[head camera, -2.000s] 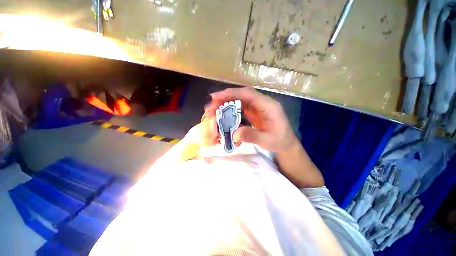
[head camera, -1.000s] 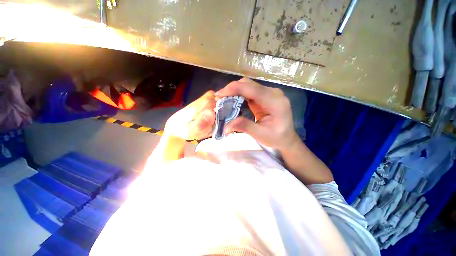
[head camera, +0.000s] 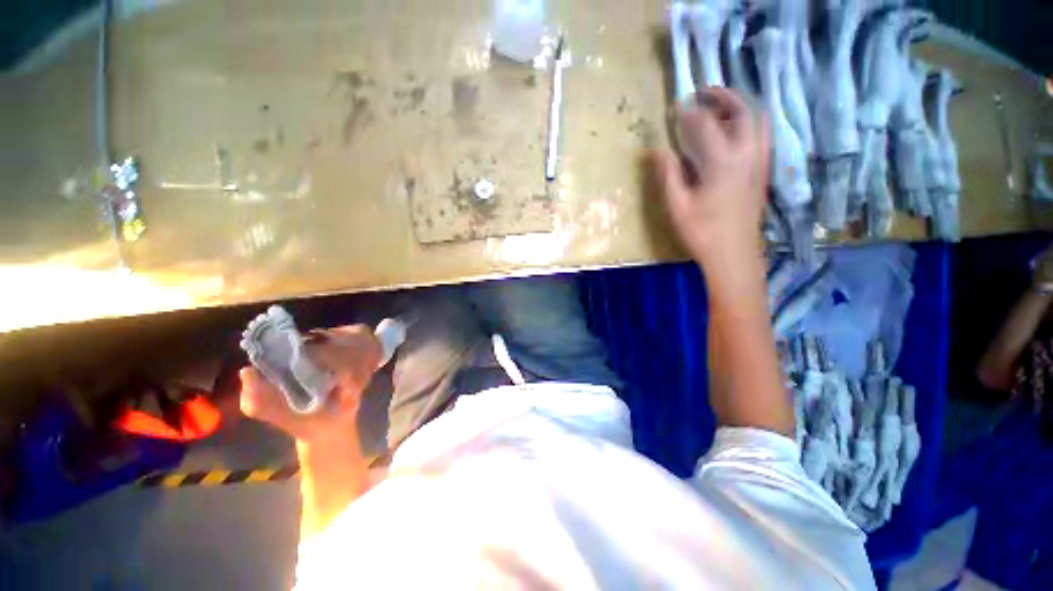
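Note:
My left hand grips a grey-white handle unit above my lap at the left. Its oval grey end with a pale scalloped rim faces up. A pale rounded piece sticks out past my fingers; whether it is the same unit is unclear. My right hand is at the left edge of a pile of handle units on the bench, fingers spread and bent over a unit there. Whether it grips that unit is hidden.
On the bench lie a small white cap, a slim pen-like tool, a translucent bottle and tiny shiny parts. A blue bin of loose units stands below right. A person's arm shows at far right.
My right hand has left the held unit and moved out to the bench pile. My left hand has moved left with the unit. The view has shifted right, showing more of the pile.

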